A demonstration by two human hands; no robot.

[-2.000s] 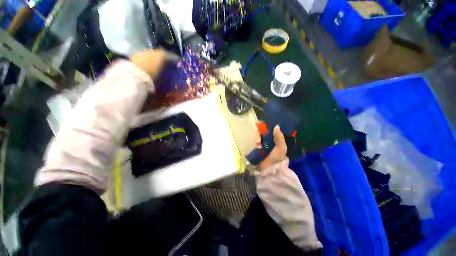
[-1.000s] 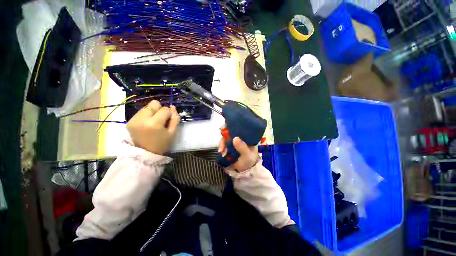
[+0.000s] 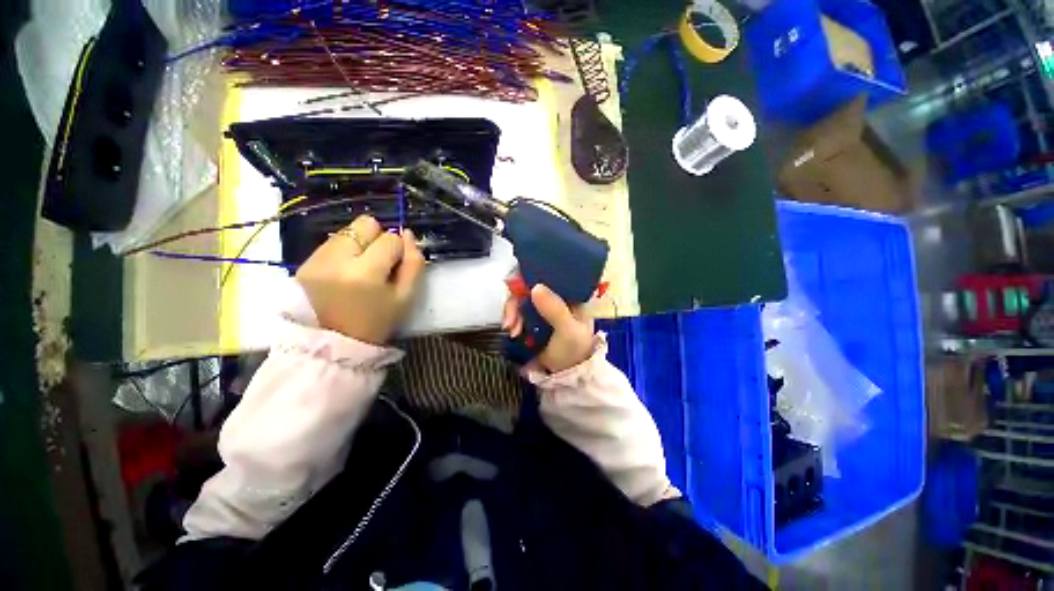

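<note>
A black socket panel (image 3: 462, 144) lies open on the white work mat (image 3: 445, 309), with a yellow wire (image 3: 335, 172) along its inside. My right hand (image 3: 559, 333) grips the soldering gun (image 3: 557, 251), whose long metal nose points left over the panel. My left hand (image 3: 363, 277) is at the panel's near side, fingers bent together around a short blue wire (image 3: 401, 208) by the gun's tip. Brown and blue wires extend left from the panel. The exact contact at the tip is too small to tell.
Brown wires (image 3: 381, 64) and blue wires lie beyond the mat. Another black panel (image 3: 106, 116) is on bubble wrap at left. A coil stand (image 3: 592, 72), dark dish (image 3: 598, 144), solder spool (image 3: 714, 135) and tape roll (image 3: 709, 32) are right. A large blue bin (image 3: 861, 266) stands beside the bench.
Since two seconds ago, my left hand has come back from the wire pile to the panel, and the gun has moved left over it. In the last second the hands have barely moved; the view has shifted slightly.
</note>
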